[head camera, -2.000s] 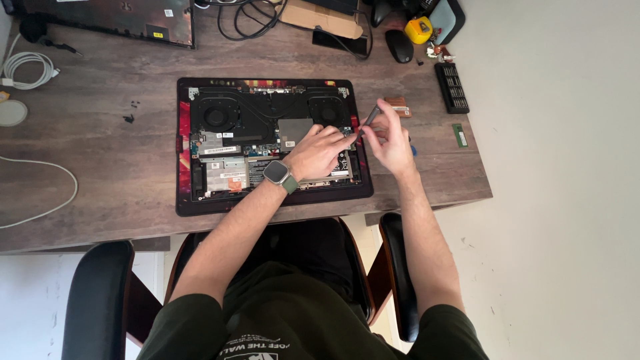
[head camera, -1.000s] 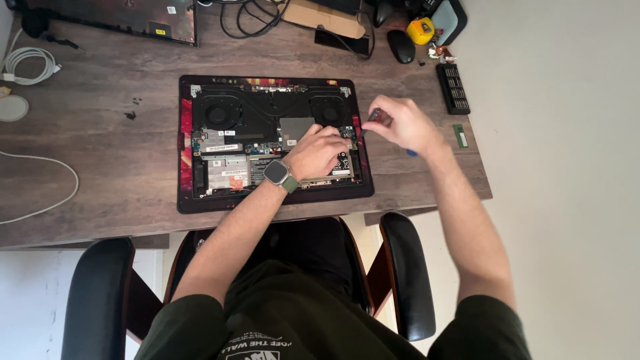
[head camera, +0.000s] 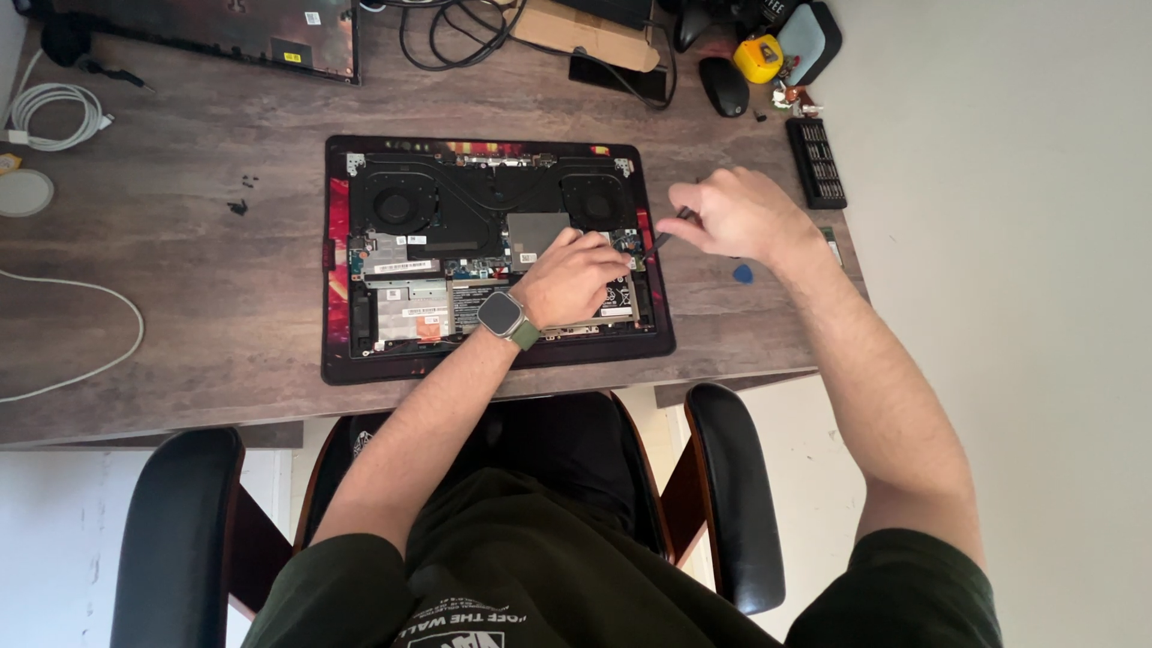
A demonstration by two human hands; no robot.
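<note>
An opened laptop (head camera: 468, 202) with two fans and its battery exposed lies on a black and red desk mat (head camera: 337, 324). My left hand (head camera: 576, 279), with a watch at the wrist, rests on the laptop's right half, its fingertips at the right side of the board. Just past the laptop's right edge, my right hand (head camera: 733, 216) grips a thin dark screwdriver (head camera: 661, 240), slanted down toward the board near my left fingertips. Whether its tip touches anything cannot be told.
Small screws (head camera: 247, 182) and a blue pick (head camera: 742, 273) lie either side of the mat. A bit case (head camera: 815, 164), a green circuit module (head camera: 830, 243), a mouse (head camera: 724, 87) and a yellow tape measure (head camera: 758, 59) are right. A laptop cover (head camera: 270, 40) and cables (head camera: 450, 40) lie behind.
My right hand has moved right from its place beside my left fingers two seconds ago, and its elbow has swung outward. My left hand stays on the laptop.
</note>
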